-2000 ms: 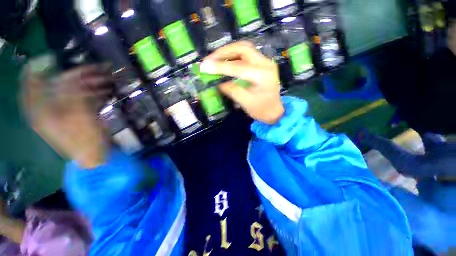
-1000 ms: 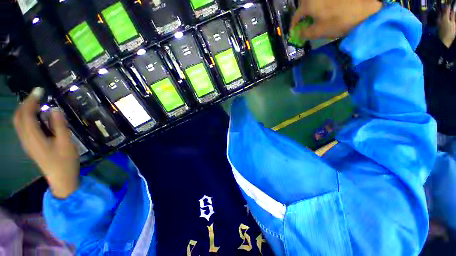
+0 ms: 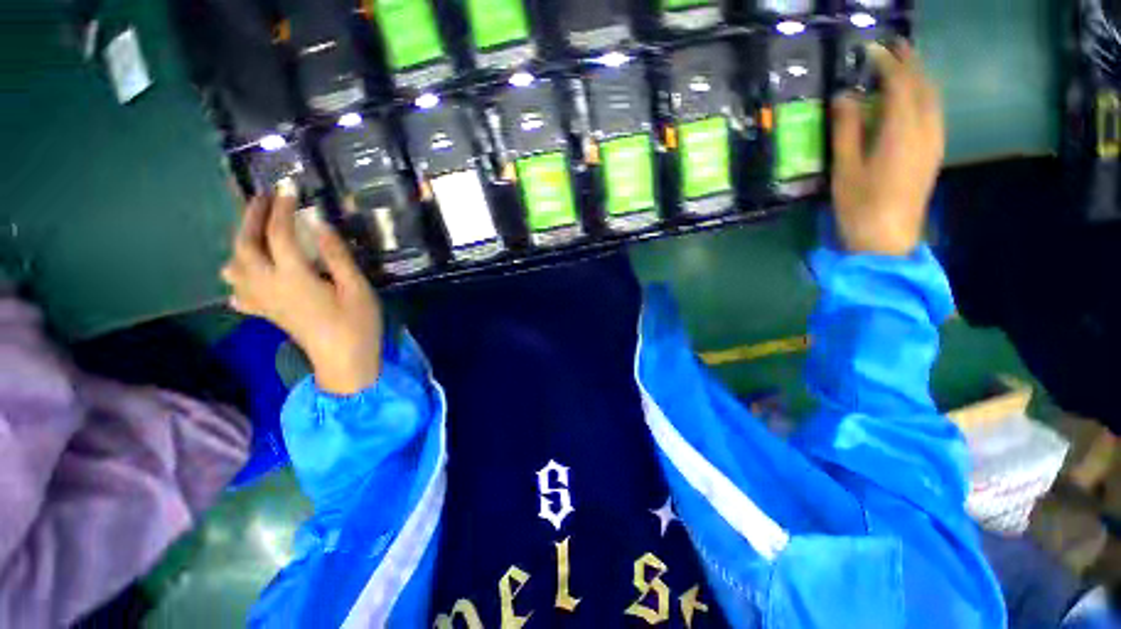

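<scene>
The black phone tray lies on the bench edge in front of me, with handsets back side up in its pockets. Several handsets in the near row hold green batteries; one holds a white battery. A handset left of it shows an open compartment. My left hand rests on the handset at the near row's left end, fingers spread. My right hand is over the handset at the right end, thumb and fingers apart, fingertips at its upper part. Both hands cover parts of those handsets.
The green bench top shows at left, with a small white item on it. A person's pink sleeve is at lower left. A white box and a yellow floor line are at lower right.
The view has shifted, so the tray sits more level. The green battery seen in my right hand is no longer visible there. My left hand stays at the tray's left end.
</scene>
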